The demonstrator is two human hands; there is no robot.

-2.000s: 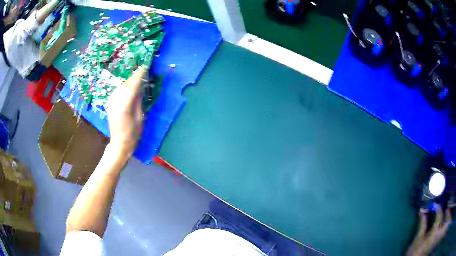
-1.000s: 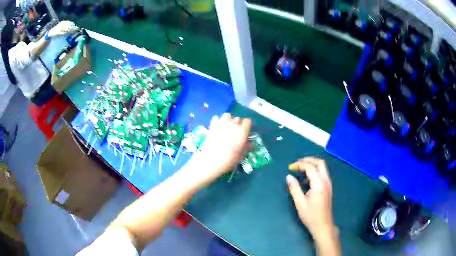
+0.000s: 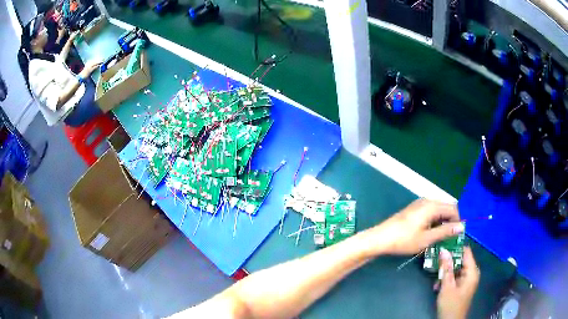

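Observation:
A green circuit board [image 3: 449,248] with thin wires is between my two hands over the right part of the bench. My left hand [image 3: 430,227] holds its upper edge. My right hand [image 3: 458,280] holds its lower edge, thumb on its face. Another green board [image 3: 338,222] and a white-backed board [image 3: 313,193] lie together on the bench to the left. A large pile of circuit boards [image 3: 215,146] with trailing wires lies on the blue sheet [image 3: 299,140]. A black speaker housing [image 3: 509,306] shows partly at the bottom right.
A white post [image 3: 350,81] stands at the conveyor edge. One housing [image 3: 398,96] sits on the belt [image 3: 430,134]; rows of housings [image 3: 503,162] stand on blue sheet at right. A person [image 3: 56,81] sits at far left by a brown box [image 3: 124,81]. An open carton [image 3: 115,215] is on the floor.
My left hand has moved right with a board, and my right hand, earlier empty, now holds it too. Two boards now lie on the bench beside the blue sheet. The view has shifted.

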